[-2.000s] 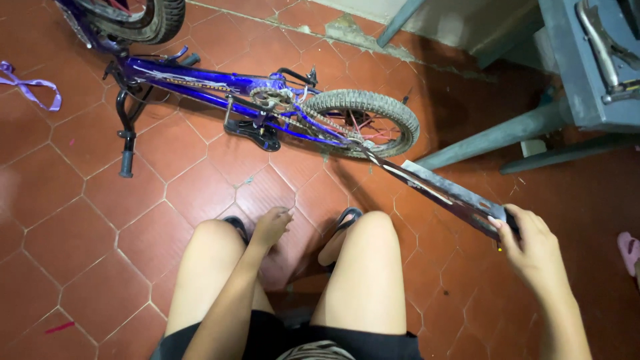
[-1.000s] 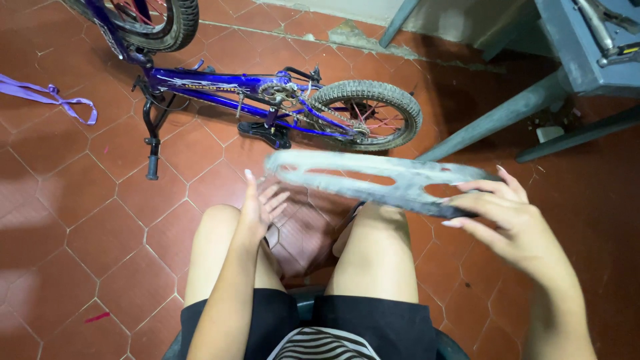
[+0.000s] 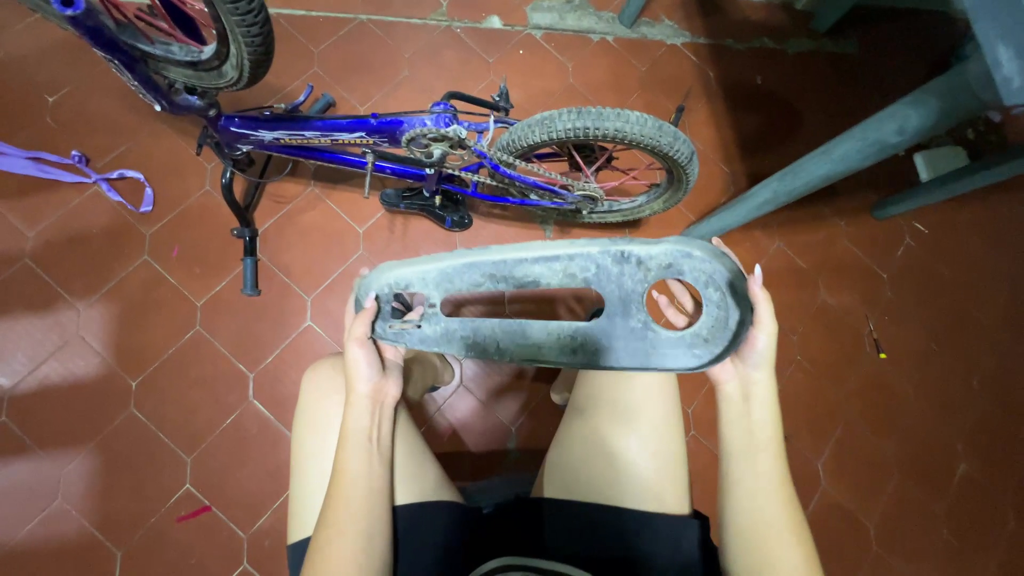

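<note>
My left hand grips the narrow end of a worn dark bicycle chain guard. Its wide end, with a round hole, is in my right hand, whose fingers show through that hole. The guard lies level across my view above my knees, with a long slot in its middle. Beyond it a blue bicycle frame lies on its side on the floor. Its chainring and chain are exposed, beside the rear wheel. The black saddle is below the frame.
A purple strap lies on the tiles at the left. The front wheel is at the upper left, a handlebar grip below it. Grey-green table legs stand at the upper right. A small screwdriver lies on the floor at the right.
The chain guard, earlier held by my right hand alone and pointing toward the bicycle, has swung level with its face toward me. My left hand has taken hold of its other end.
</note>
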